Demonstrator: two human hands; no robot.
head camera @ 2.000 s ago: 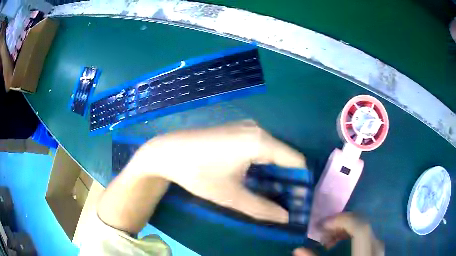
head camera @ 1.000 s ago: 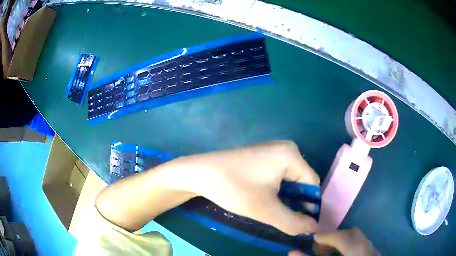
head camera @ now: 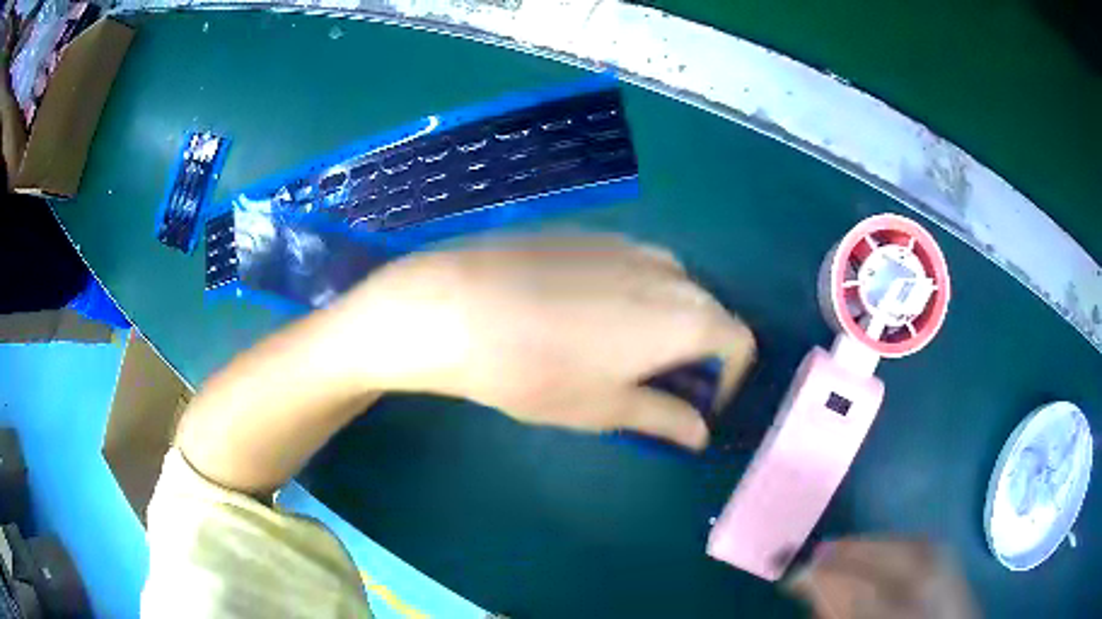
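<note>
A pink handheld fan (head camera: 798,466) lies on the dark green table, its round head (head camera: 888,287) toward the rail, with a small dark window on the handle. My left hand (head camera: 544,339) is blurred, its fingers closed around a black strip sheet (head camera: 699,380). A part of a sheet behind my wrist, seemingly the same one, overlaps another blue-edged black sheet (head camera: 520,157). My right hand (head camera: 894,580) is strongly blurred and cut off by the bottom edge, beside the handle's lower end. A small dark spot shows near its fingertips; whether it holds anything cannot be told.
A white round dish (head camera: 1039,486) lies at the right. A short strip offcut (head camera: 190,194) lies at the upper left. Cardboard boxes stand at the left, one (head camera: 75,109) at the table corner and one (head camera: 145,423) below the edge. A scuffed white rail (head camera: 749,103) crosses behind.
My left hand has moved up and away from my right hand, taking the lower strip sheet with it, over the other sheet. My right hand has shifted right. The fan's handle is now fully uncovered.
</note>
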